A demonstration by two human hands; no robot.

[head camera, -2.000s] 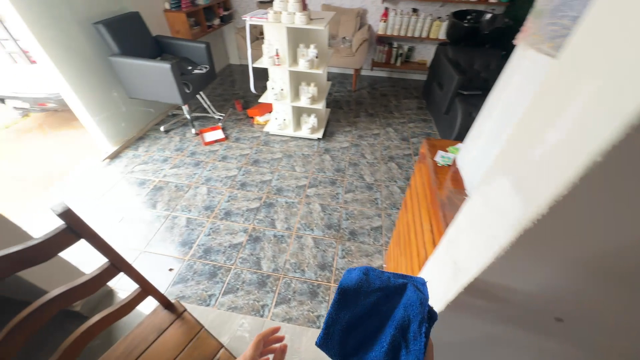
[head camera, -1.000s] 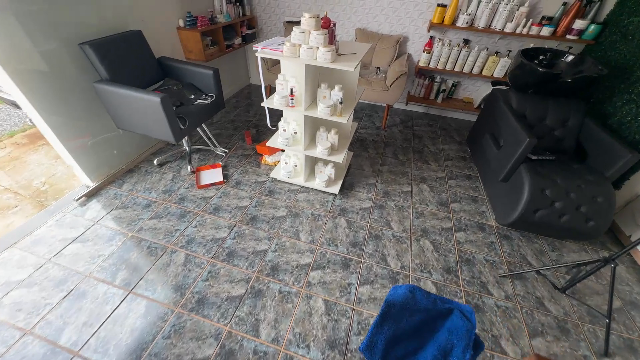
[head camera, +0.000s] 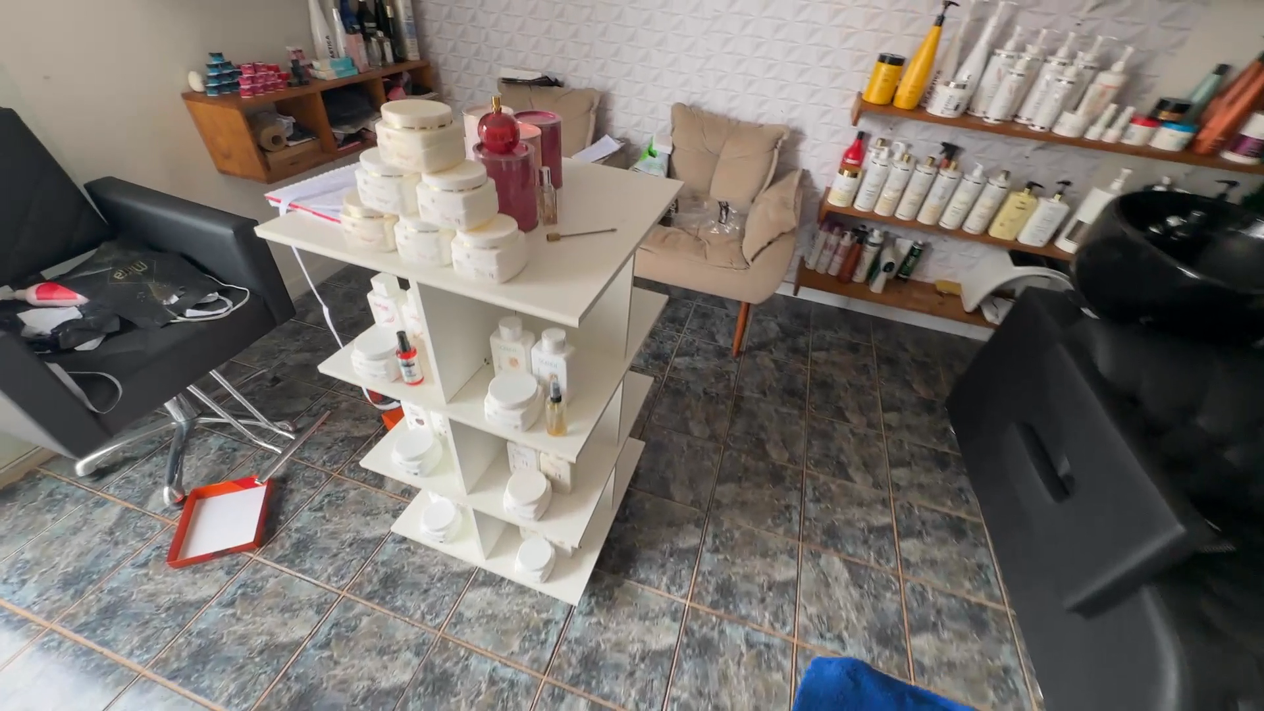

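A blue cloth (head camera: 874, 686) shows at the bottom edge, right of the middle; whatever holds it is out of the frame, and neither of my hands is visible. Ahead stands a white display shelf (head camera: 553, 286) with several tiers. On its top are stacked white jars (head camera: 459, 197), dark red cylinders (head camera: 509, 188) with a round red bottle (head camera: 499, 130), a small clear bottle (head camera: 547, 197) and a thin metallic stick (head camera: 583, 234). White jars and bottles (head camera: 513, 395) fill the lower tiers.
A black salon chair (head camera: 188, 316) with a cape on it is at left, a red-rimmed tray (head camera: 219, 521) on the tiled floor near its base. A beige armchair (head camera: 726, 237) stands behind. At right are a black wash chair (head camera: 1076, 444) with basin (head camera: 1175, 257) and wall shelves (head camera: 948, 229) of bottles.
The view has moved forward, nearer the display shelf. A hand seen at the bottom two seconds ago is out of view, and less of the blue cloth shows.
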